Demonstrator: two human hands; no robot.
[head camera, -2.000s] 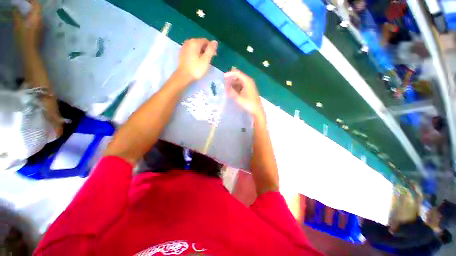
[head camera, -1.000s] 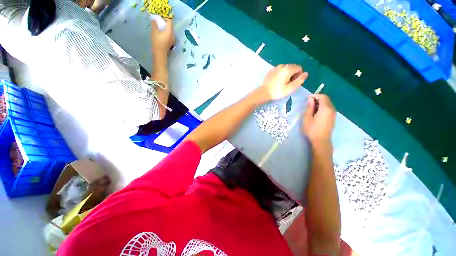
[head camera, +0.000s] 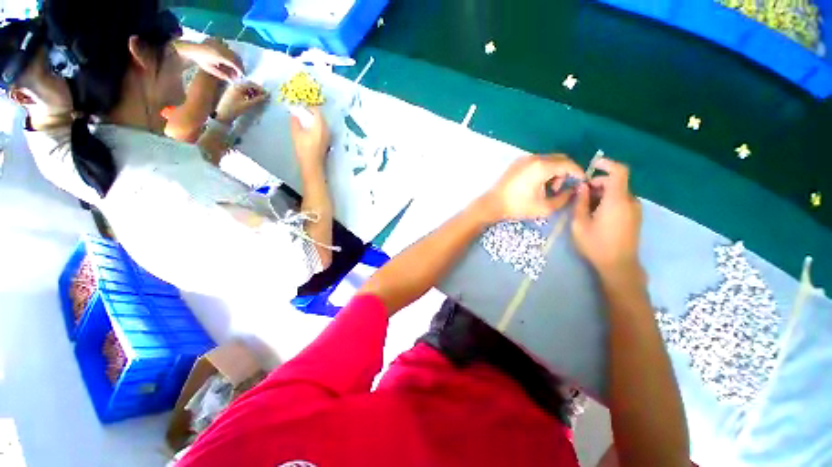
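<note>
My left hand (head camera: 536, 190) and my right hand (head camera: 611, 214) meet fingertip to fingertip over the bench, near its belt-side edge. A tiny whitish-grey part (head camera: 571, 182) shows pinched between their fingertips; its shape is too small to tell. A loose pile of small white parts (head camera: 516, 248) lies on the grey bench covering (head camera: 566, 319), just below my left hand. A narrow tan strip (head camera: 518, 303) runs beside this pile, up towards my hands. A larger pile of small white parts (head camera: 730, 328) lies to the right, beyond my right forearm.
The green belt (head camera: 639, 119) carries spaced pale parts and blue bins (head camera: 324, 36) beyond the bench. At left a neighbour (head camera: 182, 201) sits by a yellow pile (head camera: 301, 89). Blue crates (head camera: 150, 328) and a cardboard box (head camera: 219, 374) stand on the floor.
My hands were apart and have come together at the fingertips. The view has shifted, showing more of the neighbours at left and the whole larger white pile at right.
</note>
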